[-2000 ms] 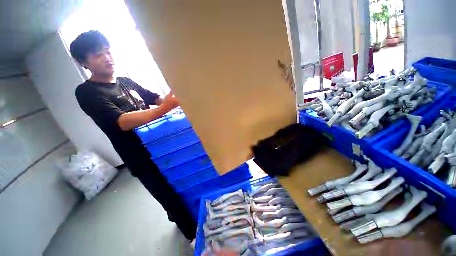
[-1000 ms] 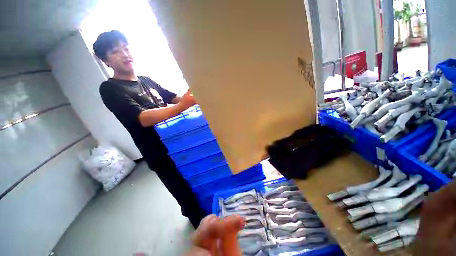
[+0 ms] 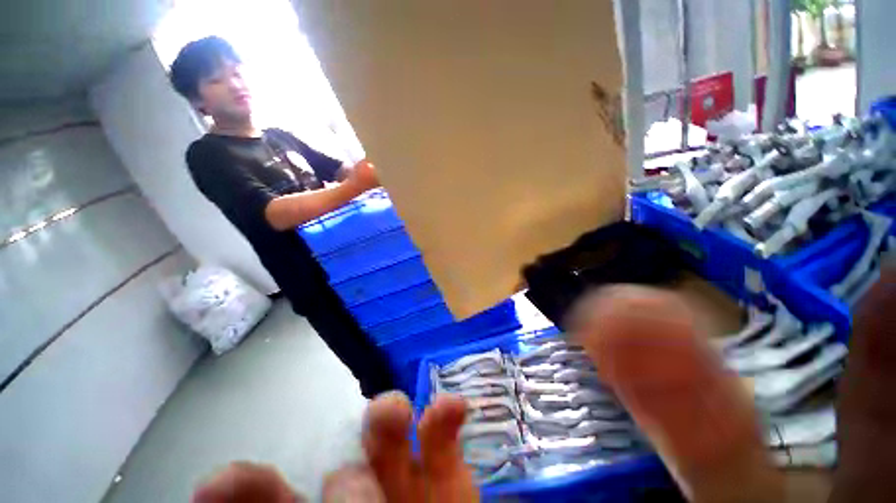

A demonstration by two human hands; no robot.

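Note:
Pale grey leg-shaped parts (image 3: 792, 375) lie side by side on the brown bench top at the right, partly hidden by my right hand. More parts (image 3: 565, 408) lie in neat rows in a blue crate (image 3: 580, 481) at bottom centre. My left hand (image 3: 418, 452) is at the bottom edge in front of that crate, fingers apart, nothing visible in it, its palm cut off. My right hand (image 3: 688, 393) is large, blurred and close to the camera, its digits spread, nothing visible between them; it is cut off by the edge.
A large cardboard sheet (image 3: 491, 147) stands upright behind the crate. A black cloth (image 3: 599, 265) lies at the bench end. Blue supply crates (image 3: 727, 251) with heaped parts stand behind the bench. A person (image 3: 260, 187) stands at left by stacked blue crates (image 3: 368, 265). A white bag (image 3: 216, 307) is on the floor.
Both hands have come further into view from the bottom and right; my right hand now covers part of the bench and its parts. The view has shifted slightly.

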